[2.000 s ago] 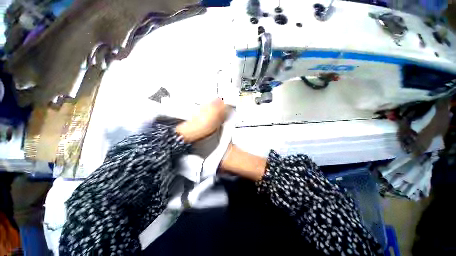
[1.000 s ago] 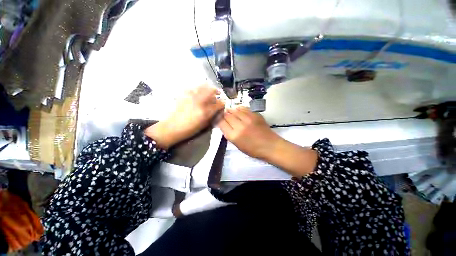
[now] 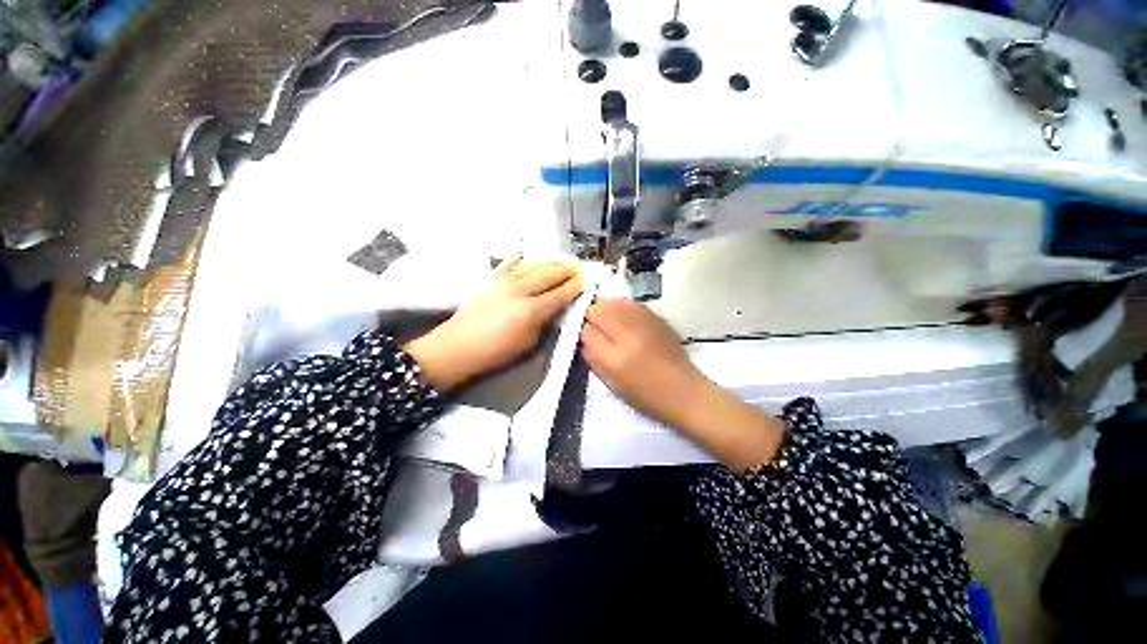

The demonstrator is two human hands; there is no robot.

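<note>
The white-backed brown garment piece (image 3: 541,409) runs from under the presser foot (image 3: 609,258) down over the table's front edge into the lap. My left hand (image 3: 503,321) lies flat on it, left of the needle, fingers towards the foot. My right hand (image 3: 642,359) pinches its right edge just in front of the foot. A narrow brown strip shows along that edge below my right hand. The sewing machine (image 3: 780,189) has a white head with a blue stripe. The needle tip is too small to make out.
A heap of brown cut pieces (image 3: 164,113) lies at the back left, beside a tan taped patch (image 3: 120,359). A small dark patch (image 3: 376,252) lies on the white surface left of the needle. Layered pieces (image 3: 1050,459) hang at the table's right end.
My head view has moved back from the machine. My right hand has slid slightly down the fabric edge. More of the brown strip and white backing shows below the hands.
</note>
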